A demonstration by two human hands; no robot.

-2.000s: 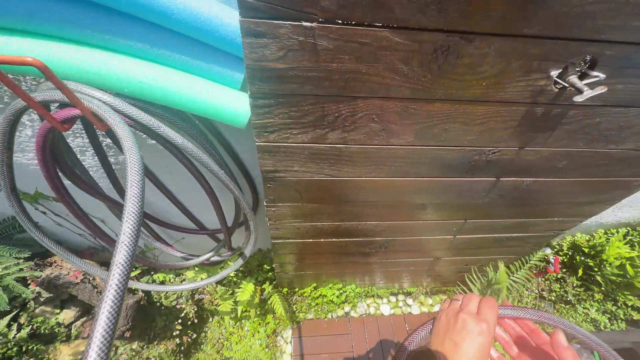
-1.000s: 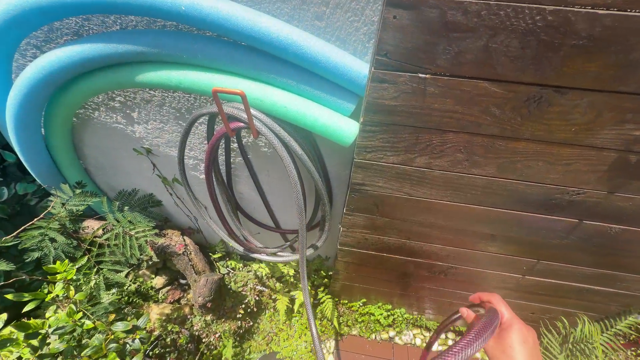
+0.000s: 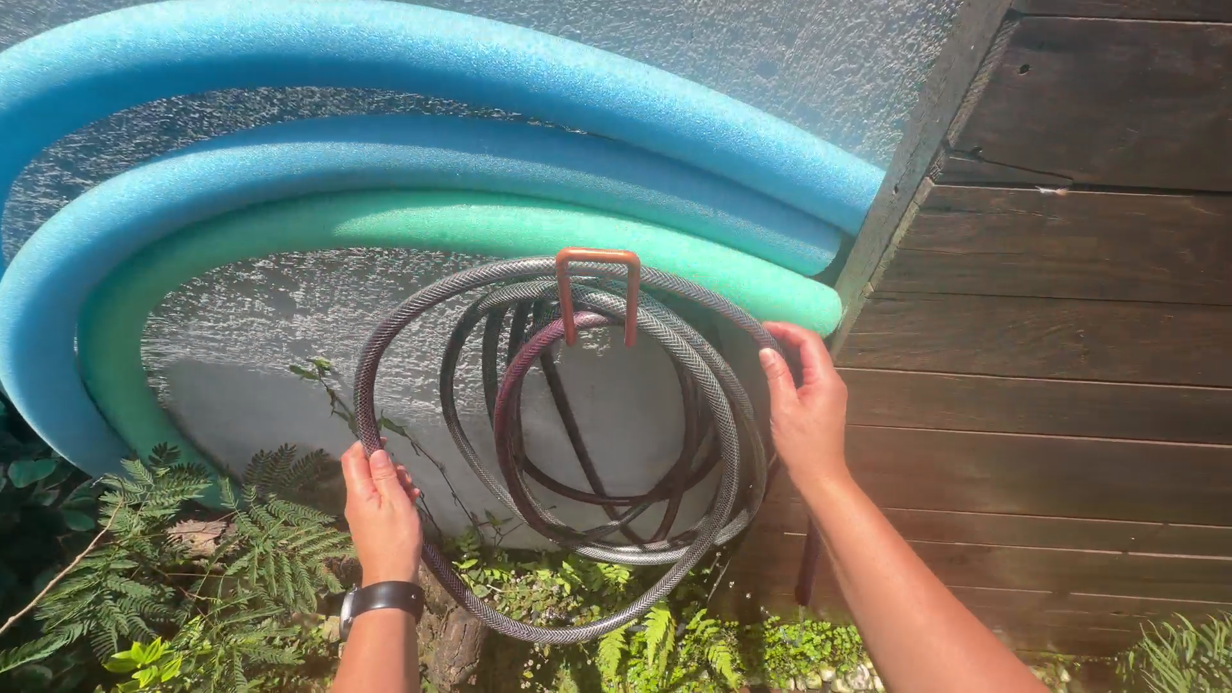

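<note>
A braided garden hose [image 3: 717, 423] hangs in several coils on an orange-brown metal wall hook [image 3: 599, 256]. One wider loop passes over the hook, in front of the other coils. My left hand [image 3: 380, 500], with a dark wristband, grips this loop at its left side. Higher up, my right hand [image 3: 807, 395] holds the same loop at its right side, by the end of the green foam noodle [image 3: 423, 217]. A dark length of hose hangs below my right hand, partly hidden by the forearm.
Two blue foam noodles [image 3: 462, 149] curve above the green one against the rough grey wall [image 3: 770, 77]. Dark wooden planks [image 3: 1059, 337] stand at the right. Ferns [image 3: 279, 539], a piece of wood [image 3: 457, 650] and low plants lie below.
Both hands are now at the hook's coils, with a wide loop held over the hook; a second ago one hand showed at the lower right, holding hose. The view has turned left.
</note>
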